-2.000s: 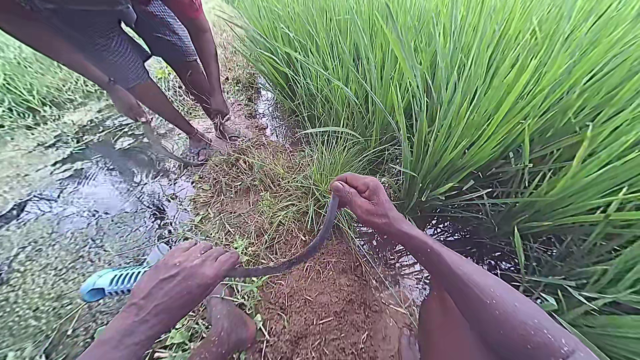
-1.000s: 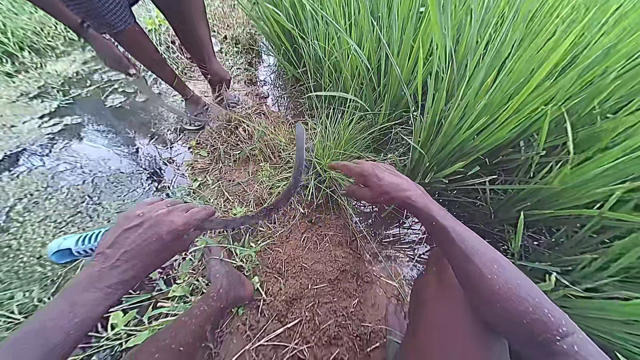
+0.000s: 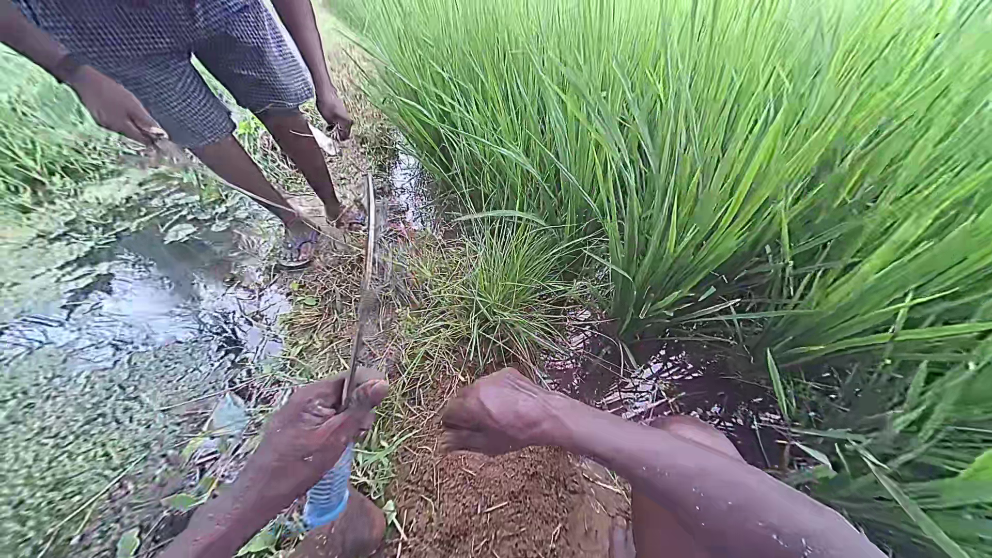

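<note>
My left hand (image 3: 314, 434) is shut on the lower end of a long curved metal blade, like a sickle's (image 3: 368, 287). The blade stands nearly upright and edge-on, its tip pointing away from me; its handle is hidden in the grip. My right hand (image 3: 500, 411) has its fingers curled together above the bare brown soil (image 3: 496, 504), near a grass tuft (image 3: 511, 291). Nothing shows in it, though its underside is hidden. Just below my left hand is a blue ribbed object, apparently a plastic bottle (image 3: 329, 488), partly covered by my wrist.
Tall green rice-like plants (image 3: 659, 139) fill the right side, with dark water (image 3: 682, 380) at their base. Weedy water (image 3: 139, 310) lies left of the narrow earth bank. Another person in checked shorts (image 3: 178, 70) stands ahead, a thin blurred object in one hand (image 3: 116, 105).
My right hand, on the blade's far end two seconds ago, let go of it. My left hand has turned the blade more upright. The other person stands more erect, hands raised.
</note>
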